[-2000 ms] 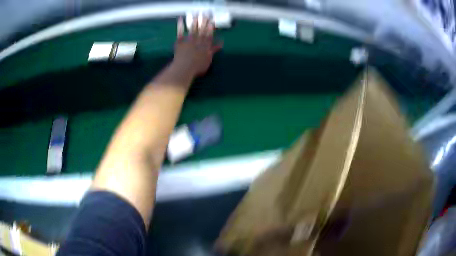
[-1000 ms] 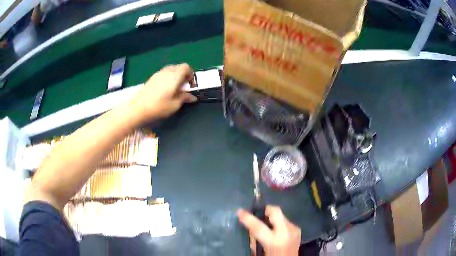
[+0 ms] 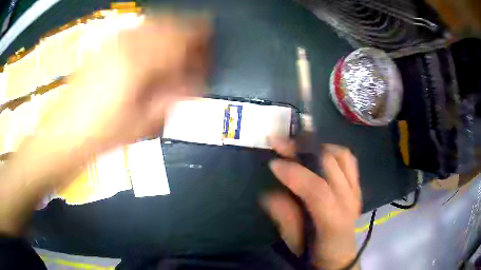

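Observation:
A phone unit (image 3: 258,125) lies on the dark green mat, white on both halves with a blue and orange strip between them. My left hand (image 3: 153,68) is badly blurred over the unit's left end and the stacked display modules; whether it holds anything cannot be told. My right hand (image 3: 321,205) is at the unit's right end, a fingertip at its lower right corner. It holds the soldering iron (image 3: 304,84), whose barrel points away from me, right of the unit. The stacked LCD modules (image 3: 31,95) lie at left, partly behind my left arm.
One white module (image 3: 149,169) lies at the stack's right edge. A red-and-white tip-cleaning tin (image 3: 367,87) with silvery filling stands at right. Beyond it are a black soldering station (image 3: 430,116) and a fan with a wire grille (image 3: 380,21). A black cord hangs past the mat's edge.
The view has moved down to the mat. The unit my left hand held by the fan now lies before me. My right hand has come to its right end, still with the iron.

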